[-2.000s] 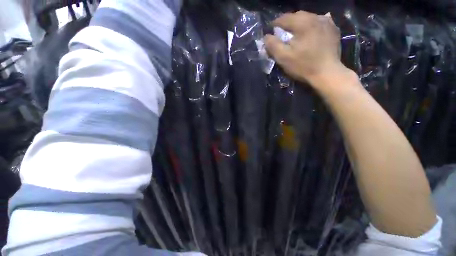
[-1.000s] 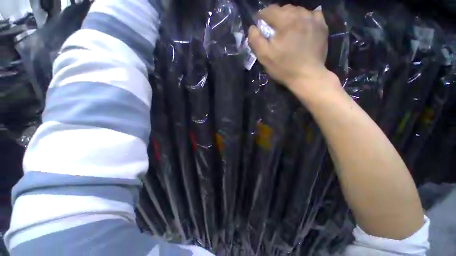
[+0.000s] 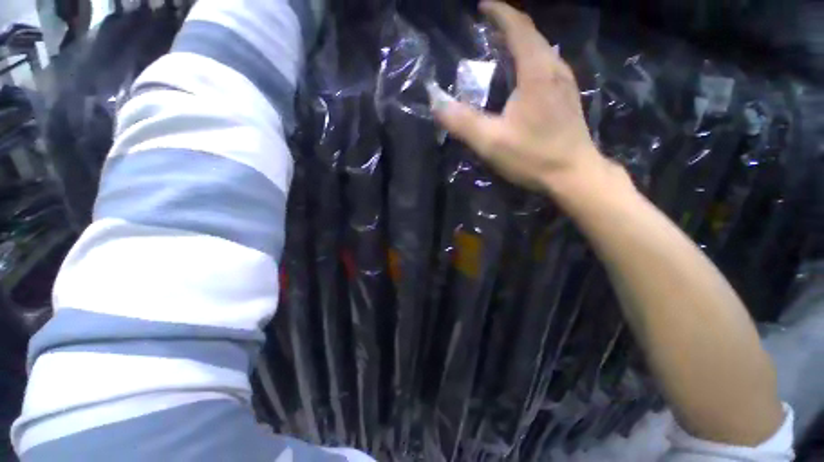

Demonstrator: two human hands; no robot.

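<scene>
Long dark bagged garments (image 3: 416, 207) hang side by side in front of me, under shiny clear film. Some show red, orange or yellow patches at mid height. My right hand (image 3: 533, 117) is over their upper part, with thumb and fingers spread apart. A white tag (image 3: 474, 82) shows between the thumb and fingers, and the hand is not closed on it. My left arm, in a striped sleeve, reaches up along the left side. My left hand is beyond the top edge of the picture.
More dark bagged goods (image 3: 90, 108) are at the upper left, blurred, beside pale rails or uprights (image 3: 27, 68). Another white label (image 3: 716, 93) shows on the film at the right. Pale crinkled film or cloth lies at the lower right.
My right hand has opened from a pinch near the white tag, and its fingers now spread upward. The tag is more exposed. The left arm has shifted only slightly.
</scene>
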